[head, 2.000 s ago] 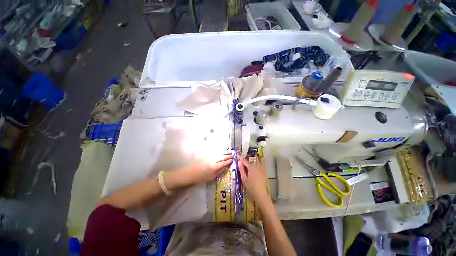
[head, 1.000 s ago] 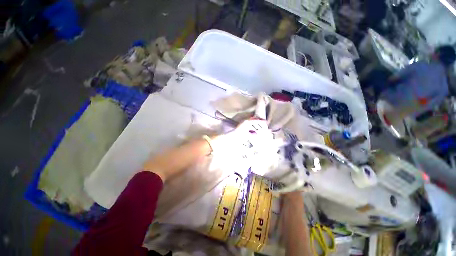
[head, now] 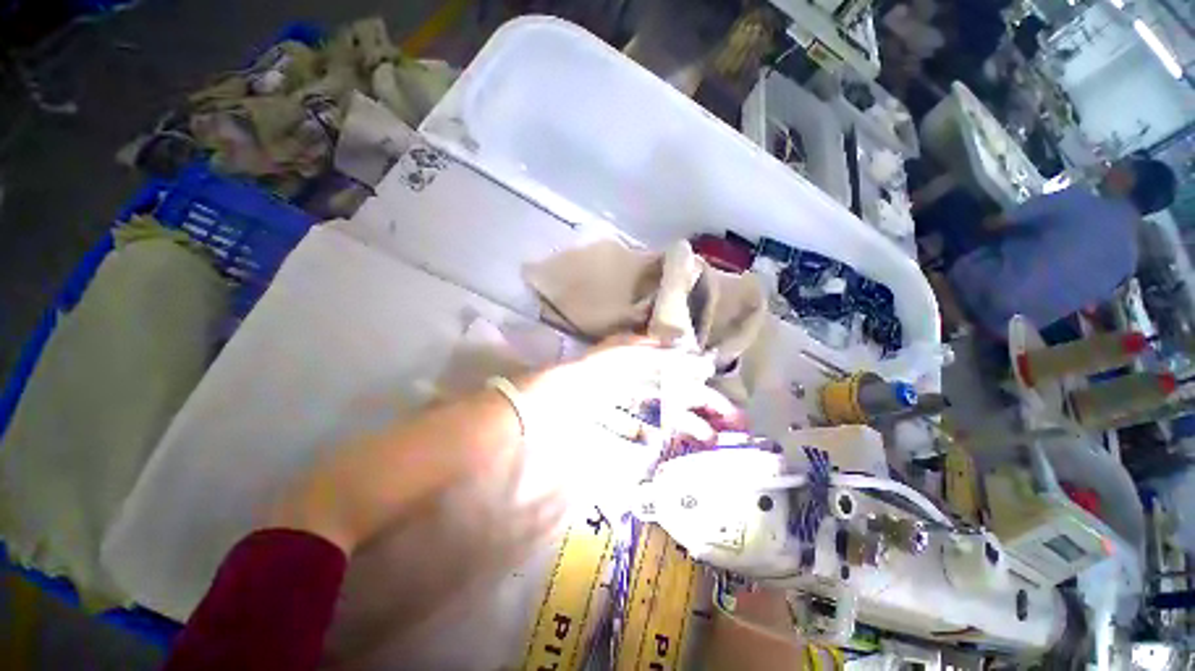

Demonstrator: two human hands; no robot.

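Note:
My left hand (head: 642, 400) reaches past the left end of the white sewing machine head (head: 734, 505). Its fingers are at the crumpled beige cloth (head: 596, 288) behind the needle area. Lamp glare washes out the hand, so its grip is not clear. My right forearm (head: 754, 623) shows below the head; the right hand is hidden behind it. The needle and presser foot cannot be made out. Yellow tape marked PIT (head: 570, 596) lies on the machine bed. A flat pale cloth panel (head: 433, 577) lies partly under my left forearm.
A long white bin (head: 629, 138) with dark checked scraps stands behind the table. A blue crate (head: 243, 223) with olive-beige cloth (head: 112, 354) is at the left. A blue-topped bottle (head: 865, 396) and thread cones (head: 1088, 357) are at the right. A person (head: 1048, 256) is beyond.
The view has swung and tilted, and the machine head looks closer. My left hand has moved from the needle area to the cloth behind it. My right hand has gone out of sight.

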